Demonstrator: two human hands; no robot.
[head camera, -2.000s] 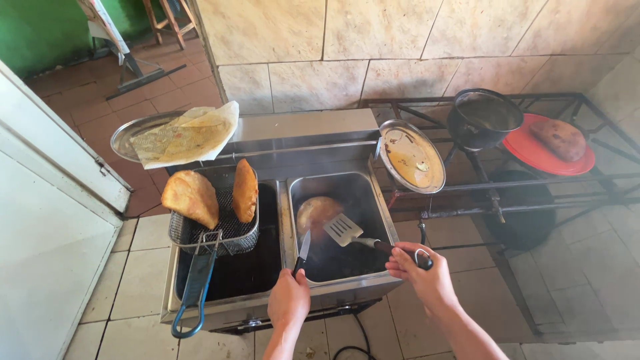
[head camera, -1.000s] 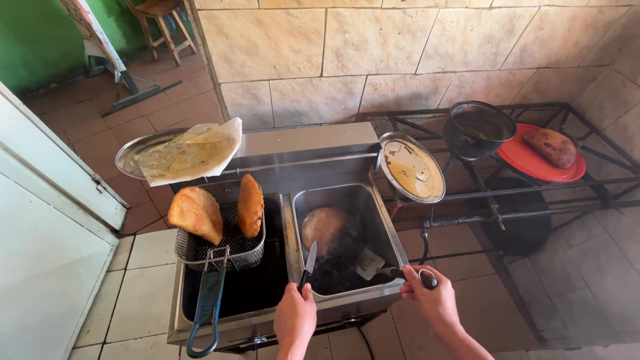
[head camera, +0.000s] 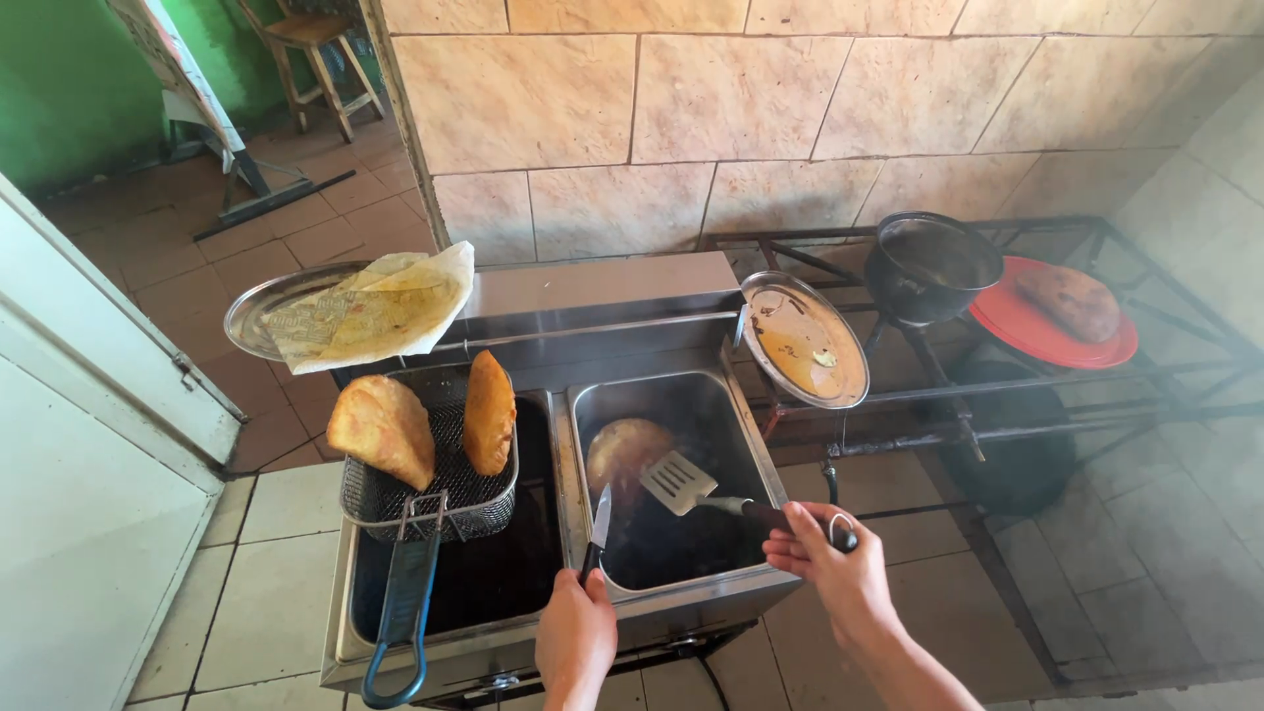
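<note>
My left hand (head camera: 578, 627) grips the black handle of a small knife (head camera: 599, 523), its blade pointing up over the front left part of the right fryer well (head camera: 691, 583). In my right hand (head camera: 829, 563) is the dark handle of a slotted metal spatula (head camera: 678, 482), whose head is tilted over the same well. A round, browned piece of fried dough (head camera: 624, 449) lies in the dark oil, left of the spatula head. Two folded fried pastries, one broad (head camera: 383, 430) and one upright and narrow (head camera: 490, 415), rest in a wire fryer basket (head camera: 430, 523) above the left well.
A metal tray with greasy paper (head camera: 370, 306) stands behind the basket. Right of the fryer are an oily oval tray (head camera: 807, 341), a dark pot (head camera: 931, 267) and a red plate (head camera: 1017, 331) with a browned food piece (head camera: 1069, 302) on a burner frame (head camera: 987, 388). Smoke or steam hangs at right.
One second ago the spatula head was lower in the well, at the oil; now it is raised, beside the dough piece. The knife remains in my left hand.
</note>
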